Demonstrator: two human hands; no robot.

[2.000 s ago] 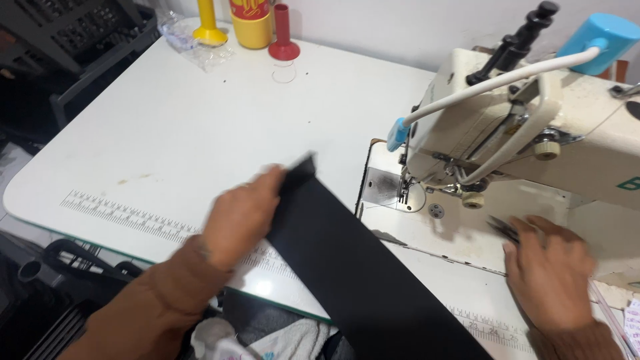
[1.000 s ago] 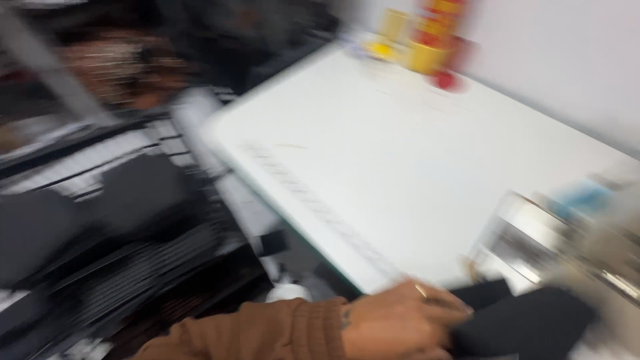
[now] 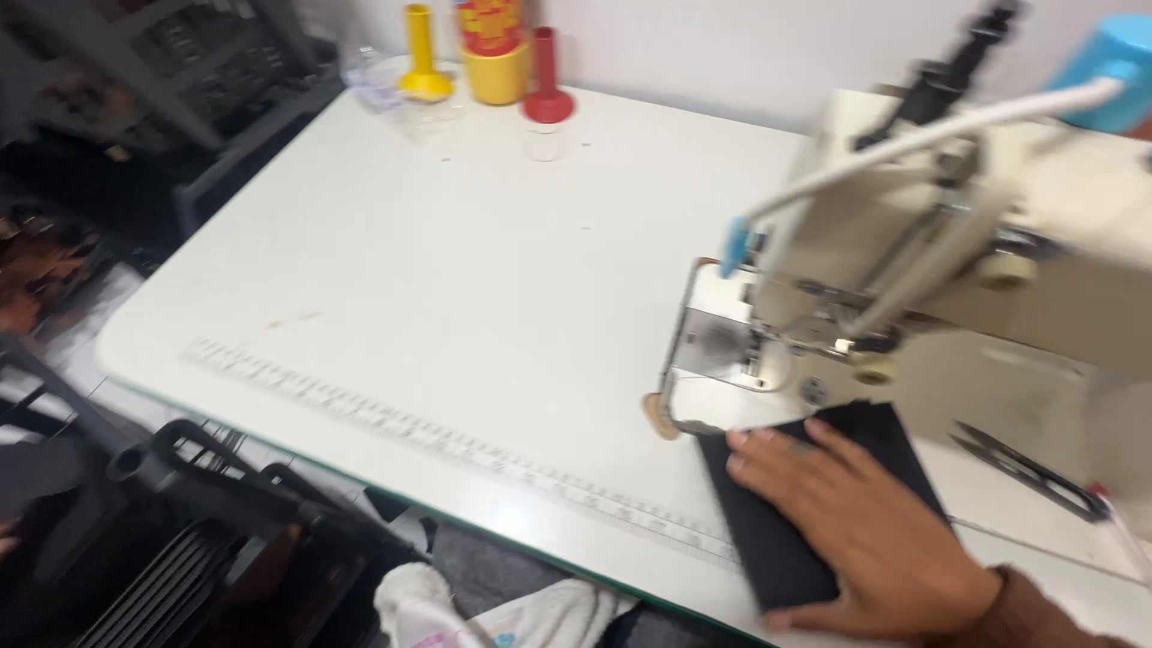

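Observation:
My right hand point(image 3: 855, 531) lies palm down, fingers spread, on a folded piece of black fabric point(image 3: 778, 549) at the front of the sewing machine bed. The fabric's upper edge is just below the needle plate point(image 3: 720, 346) and presser foot area of the white sewing machine point(image 3: 1107, 306). Black thread snips point(image 3: 1030, 472) rest on the bed, right of my hand. My left hand cannot be made out; a small blurred skin-toned patch at the far left edge is unclear.
Yellow point(image 3: 423, 76) and red point(image 3: 546, 103) spool-like stands flank a yellow-based container point(image 3: 495, 67) at the back. A printed ruler point(image 3: 468, 454) runs along the table's front edge. White cloth point(image 3: 549, 616) and a dark plastic crate or frame point(image 3: 270, 513) are below.
The snips were at my right hand two seconds ago and now lie apart from it. My right hand is now on the black fabric, while my left hand has left it. The view swung left and back.

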